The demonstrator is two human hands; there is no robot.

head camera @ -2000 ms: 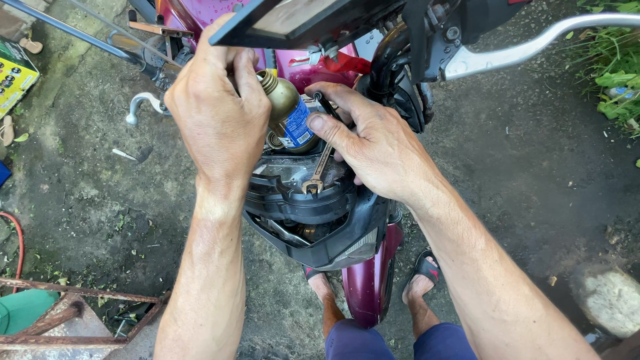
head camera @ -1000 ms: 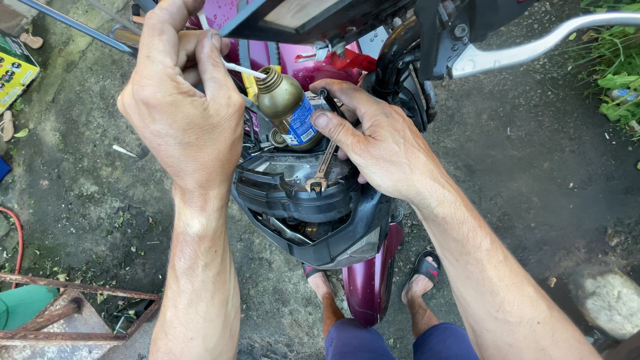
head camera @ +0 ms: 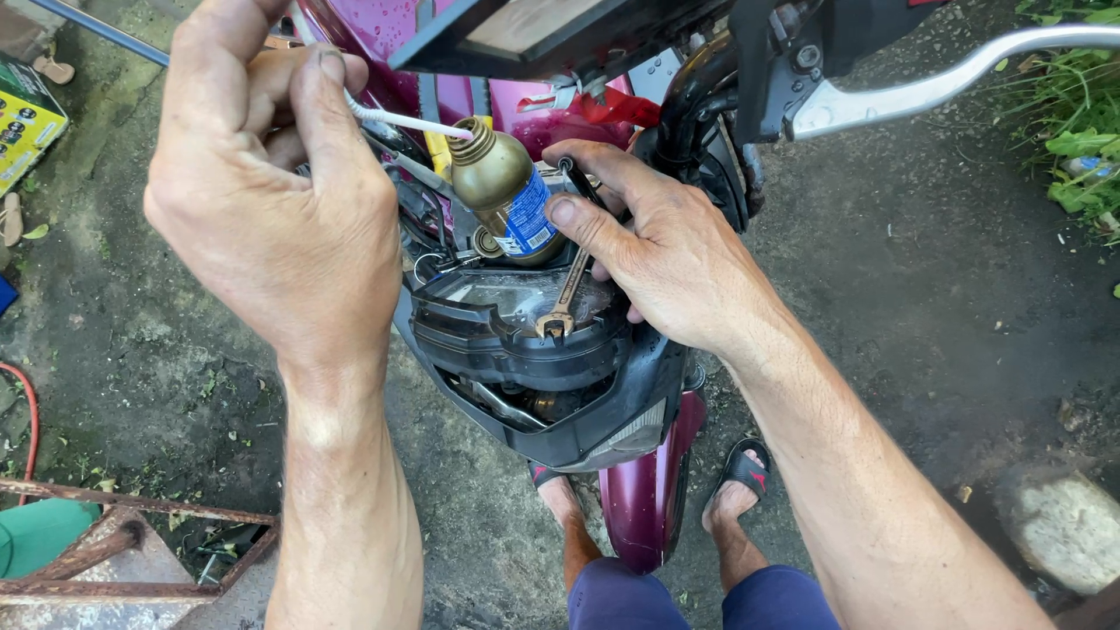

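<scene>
My left hand (head camera: pixel 280 166) pinches a thin white plastic tube (head camera: pixel 411 121) between thumb and fingers; the tube's end is at the mouth of an uncapped gold-brown bottle (head camera: pixel 503 179) with a blue label. The bottle leans on the motorcycle's instrument cluster (head camera: pixel 525 328). My right hand (head camera: pixel 665 236) is at the bottle's right side, its fingers around a black-handled tool (head camera: pixel 576 179) and a combination wrench (head camera: pixel 567 297), whose open-end jaw points down over the cluster. Whether the right fingers touch the bottle is hard to tell.
The silver lever (head camera: pixel 927 83) and black handlebar (head camera: pixel 691 105) are at the upper right. The purple front fender (head camera: pixel 643 499) lies below, between the person's sandalled feet. A rusty metal frame (head camera: pixel 131 503) is at lower left, a yellow-green box (head camera: pixel 26 118) at upper left.
My left hand has moved left from the bottle's mouth, and the white tube now shows between the fingers and the bottle. My right hand has stayed by the bottle and the wrench.
</scene>
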